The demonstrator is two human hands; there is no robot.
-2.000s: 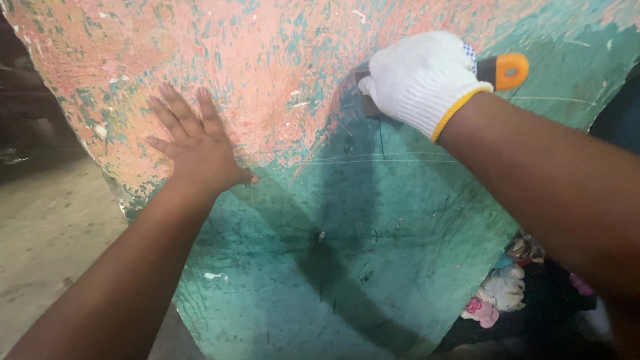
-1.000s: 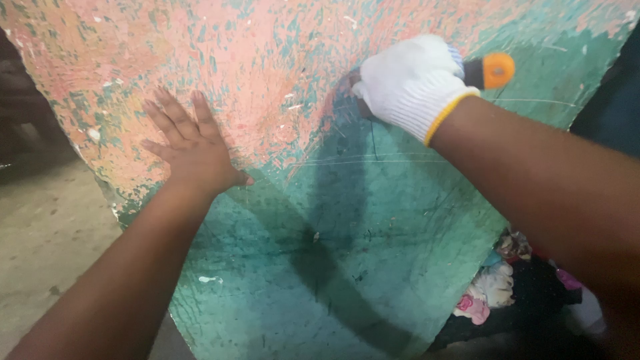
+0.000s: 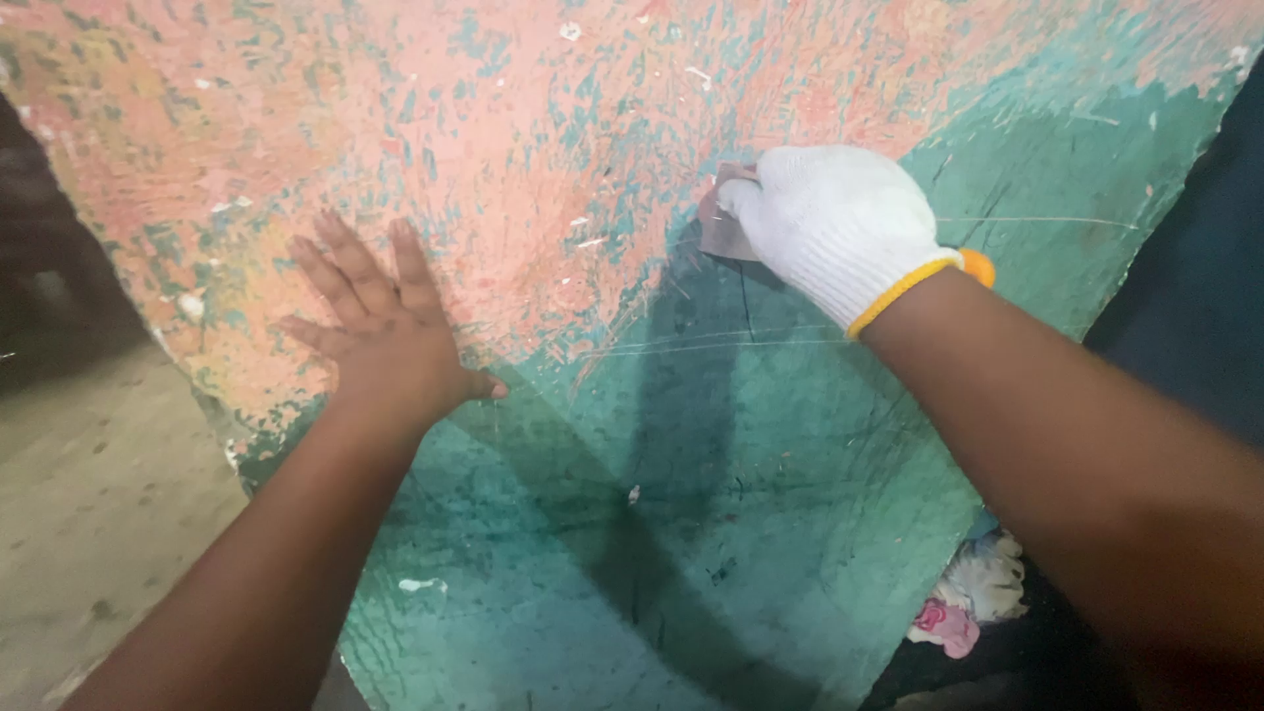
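My right hand (image 3: 844, 227), in a white knit glove with a yellow cuff, grips a scraper. Its flat metal blade (image 3: 729, 237) lies against a painted wall (image 3: 592, 444), where pink, flaking paint meets green paint. The orange end of the handle (image 3: 978, 267) shows behind the wrist; the glove hides the rest. My bare left hand (image 3: 385, 326) rests on the pink and green part of the wall, palm down, with its fingers spread. Thin white scratch lines cross the green paint below and beside the glove.
Beyond the wall's rough left edge lies a dusty floor (image 3: 89, 523). At the lower right are crumpled white cloth (image 3: 987, 578) and a pink one (image 3: 946, 627) against a dark area. A dark blue surface (image 3: 1185, 296) borders the wall on the right.
The gloved hand has shifted and turned with the scraper, so that less of the handle now shows. The left hand stays at about the same place on the wall.
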